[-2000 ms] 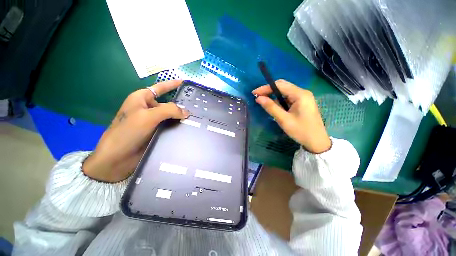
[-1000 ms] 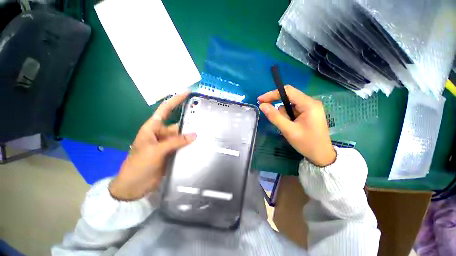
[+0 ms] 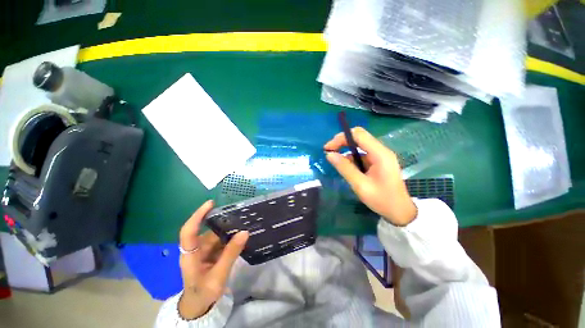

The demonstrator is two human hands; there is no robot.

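My left hand [image 3: 208, 266] grips the dark tablet housing [image 3: 272, 224] by its left end, thumb on the inner face. The housing is tilted steeply, its inner side with white strips towards me. My right hand [image 3: 372, 173] holds thin black tweezers [image 3: 351, 142] upright between the fingers, just right of the housing and not touching it. Whether a small piece is at the fingertips is too small to tell. The blue-film liner sheet [image 3: 282, 138] lies behind the housing, glare across it. The small dotted liner sheet [image 3: 237, 185] lies by the white paper's corner.
White paper [image 3: 199, 131] lies left of the blue film. A dark case with a tape roll [image 3: 96, 179] stands at the left. Bubble-wrapped housings [image 3: 410, 70] are stacked back right. Black die-cut pieces [image 3: 431, 188] lie beside my right wrist. A bubble wrap sheet [image 3: 535, 147] and cardboard box [image 3: 532, 262] are right.
The view has lifted and shows more of the bench and its yellow edge. The housing has tipped from nearly face-on to steeply tilted. My right hand still holds the tweezers.
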